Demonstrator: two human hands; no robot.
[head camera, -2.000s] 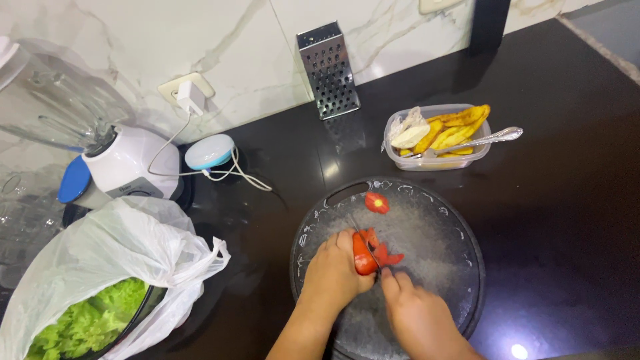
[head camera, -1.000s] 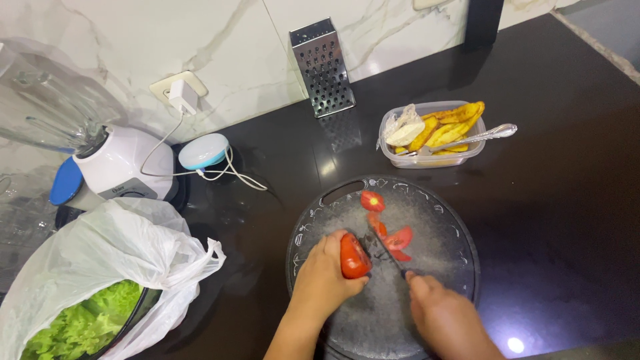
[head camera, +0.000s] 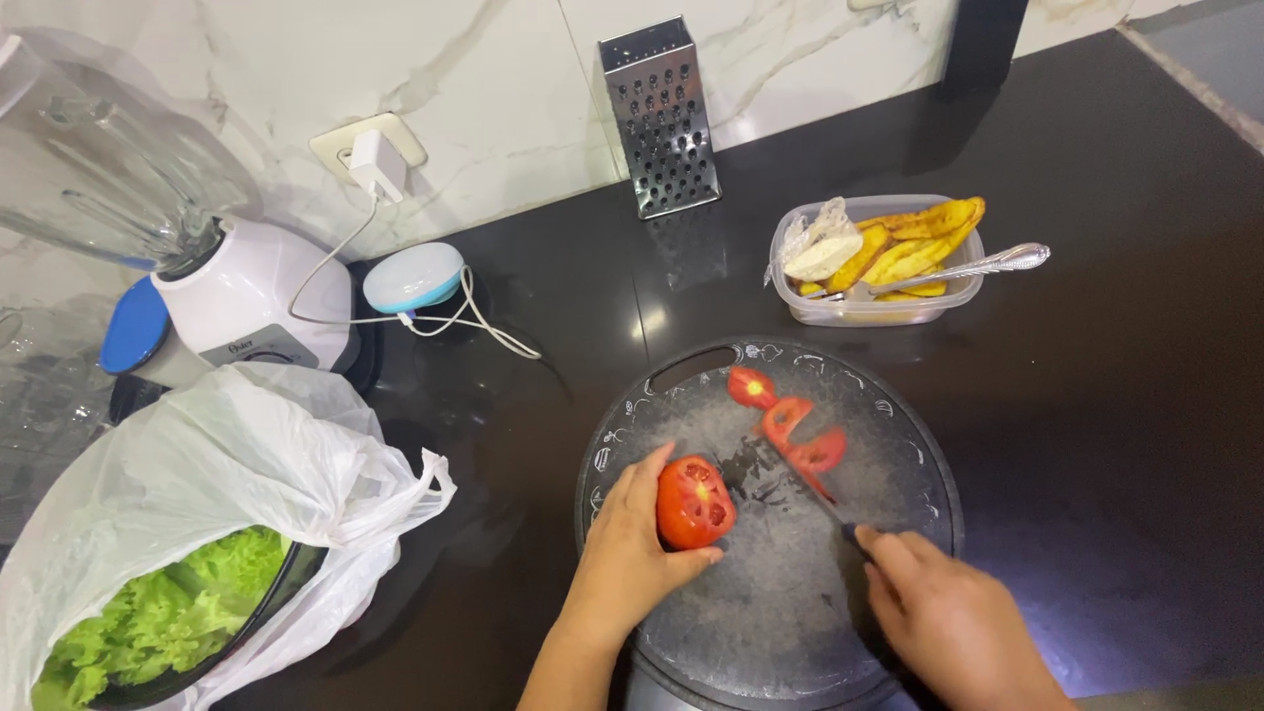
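On a round dark cutting board (head camera: 750, 612), my left hand (head camera: 627, 553) grips a cut red tomato (head camera: 695, 502), its sliced face turned to the right. My right hand (head camera: 943, 602) is closed around the handle of a knife (head camera: 805, 479), whose thin blade points up and left and touches or lies beside tomato slices (head camera: 820, 449). A tomato end piece (head camera: 751, 387) rests near the board's handle slot. The knife and the nearby slices are slightly blurred.
Behind the board stand a box grater (head camera: 664, 123) and a plastic container (head camera: 869, 314) of fried plantain with a fork (head camera: 1002, 260). At left are a blender (head camera: 252, 286), a corded white-and-blue device (head camera: 413, 277), and lettuce (head camera: 188, 602) in a bowl within a plastic bag (head camera: 267, 425).
My left hand has moved the tomato left, away from the knife. The knife has come away from the tomato and is now at the slices, which lie farther up the board.
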